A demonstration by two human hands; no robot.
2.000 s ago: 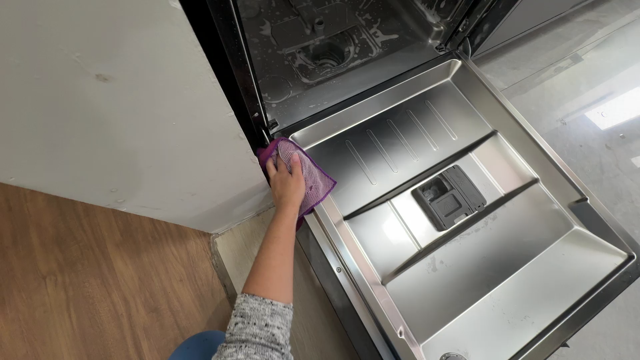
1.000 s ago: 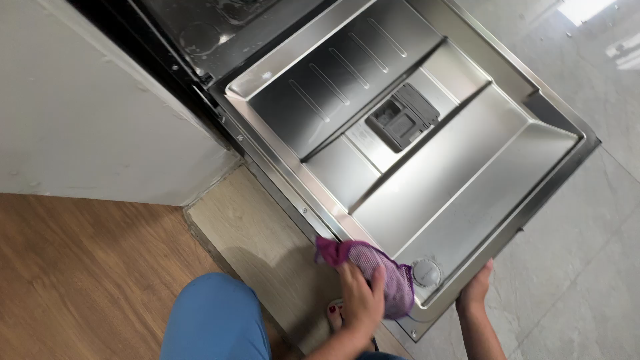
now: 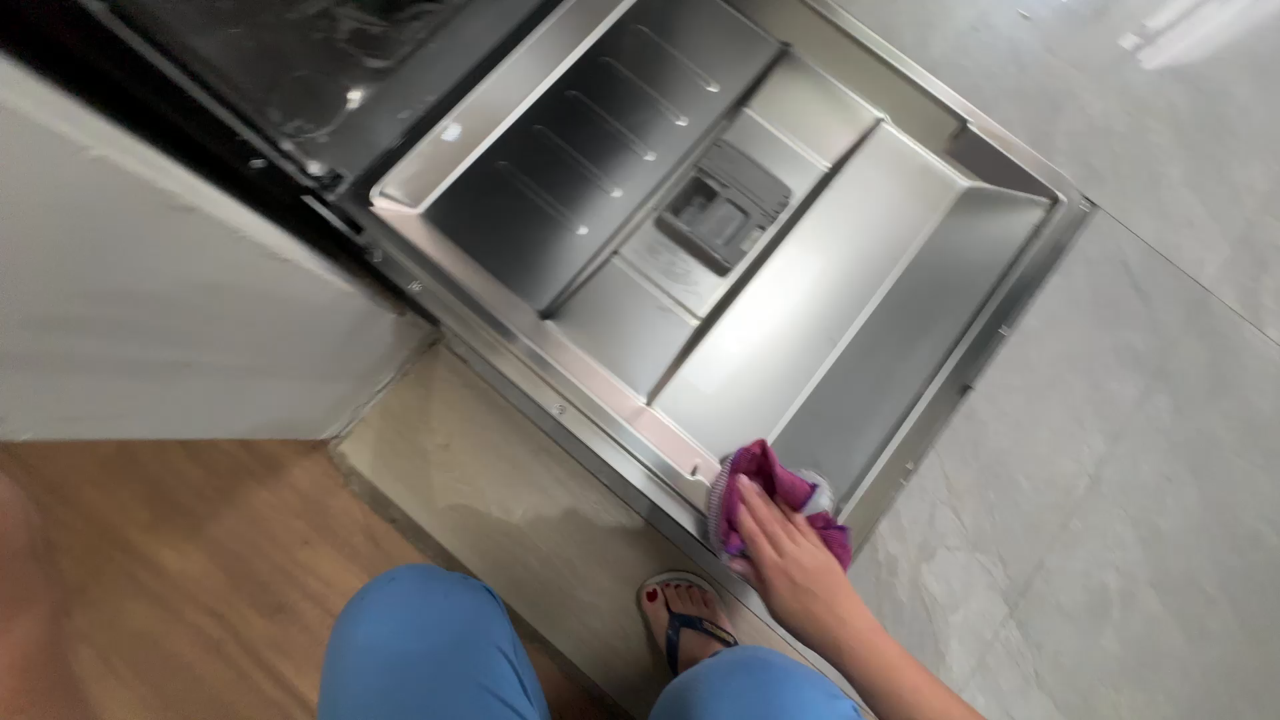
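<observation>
At the near corner of the lowered stainless-steel dishwasher door (image 3: 800,330), my right hand (image 3: 790,560) presses a bunched purple cloth (image 3: 765,470) onto the rim. Its fingers lie over the cloth, which partly covers a round, light-coloured part (image 3: 820,492) of the door. A blurred strip of skin at the far left edge appears to be my left hand or forearm (image 3: 25,610); its fingers cannot be made out, and it is away from the door. The grey detergent dispenser (image 3: 725,205) sits in the middle of the door's inner face.
The dark dishwasher opening (image 3: 330,70) is at upper left, beside a white panel (image 3: 180,270). Grey tiles (image 3: 1100,480) lie right of the door, wood-look flooring (image 3: 200,560) at lower left. My sandalled foot (image 3: 690,610) and blue-clad knees (image 3: 430,640) are close below the door.
The cloth was by the hinge, then under my left hand near the front corner. Now my right hand, earlier at the door's outer edge, is on it, and my left hand has moved off it.
</observation>
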